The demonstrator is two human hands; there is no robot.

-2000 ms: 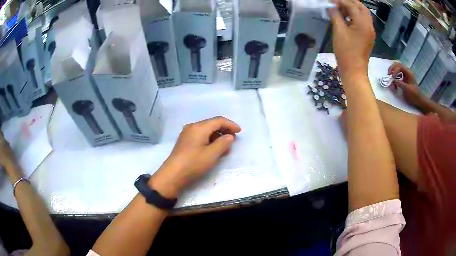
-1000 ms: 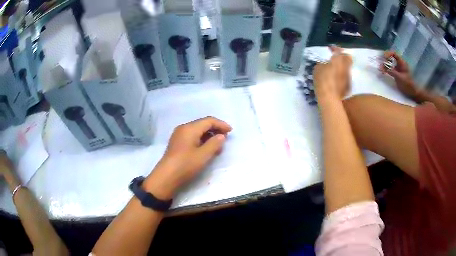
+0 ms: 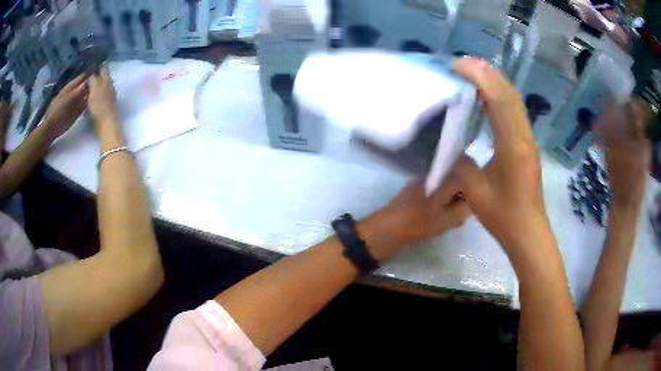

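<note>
A retail box (image 3: 362,83), blurred and bright white, is tilted in the air over the tabletop. Its open end faces right and down, with a white flap (image 3: 451,141) out and a dark inside showing. My right hand (image 3: 507,156) is shut on the box at this end, fingers on its upper edge. My left hand (image 3: 435,206), with a black band on the wrist, is just below the flap, partly behind my right hand. Its fingers are curled; whether it holds something small is hidden.
A printed box (image 3: 293,109) stands upright behind the tilted one. More boxes (image 3: 576,127) stand at the back and right. A pile of small dark pieces (image 3: 588,190) lies at right near another person's blurred hand (image 3: 625,141). Another worker's arm (image 3: 123,188) reaches across at left.
The view has swung left. My right hand has come from the dark pile to the middle and now holds a tilted box. My left hand now lies close beside it.
</note>
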